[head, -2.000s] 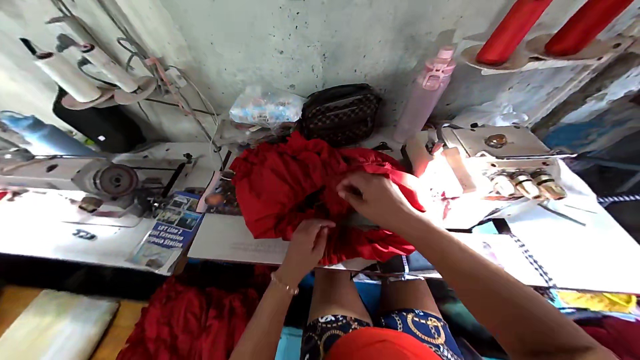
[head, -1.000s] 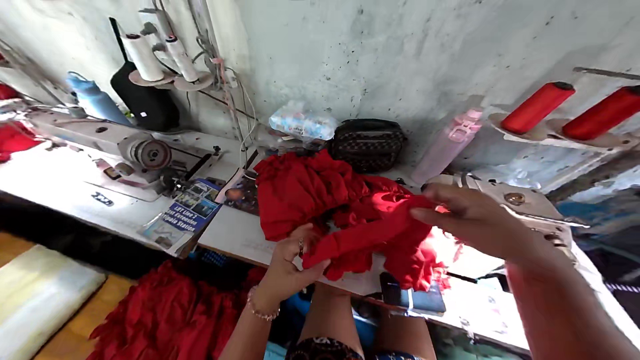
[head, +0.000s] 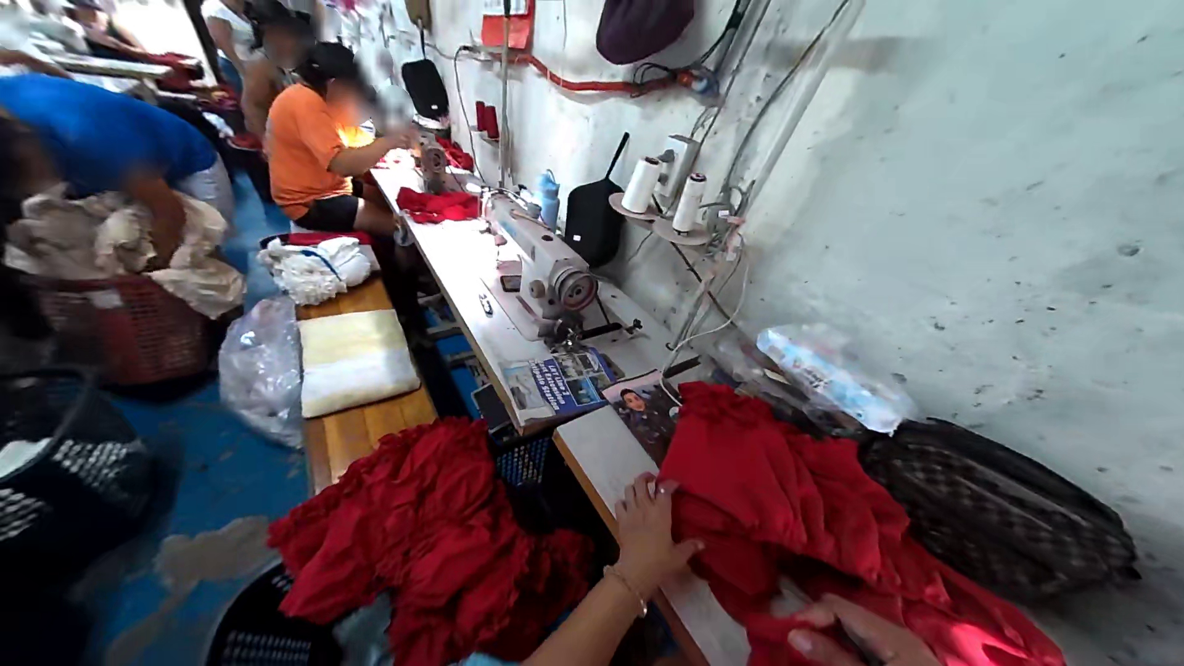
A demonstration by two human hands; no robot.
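Gathered red fabric (head: 786,472) lies in a heap on the white sewing table (head: 592,453). My left hand (head: 647,527), with a bracelet at the wrist, rests at the table edge against the left side of this fabric, fingers spread. At the bottom of the view my right hand (head: 860,634) is partly cut off and blurred over the lower part of the fabric; whether it grips the cloth is unclear. More ruffled red fabric (head: 435,536) is piled over a dark basket (head: 264,620) to the left and below the table.
A sewing machine (head: 546,264) and a printed booklet (head: 560,384) are further along the table. A checked dark bag (head: 999,509) lies by the wall. Thread cones (head: 641,185) stand above. A wooden bench (head: 370,416) holds a folded cloth (head: 356,361). Several people are nearby, one in orange (head: 301,153).
The view has swung far to the left. My left hand has let go of the red strip it held up with my right hand one second ago. My right hand is now low.
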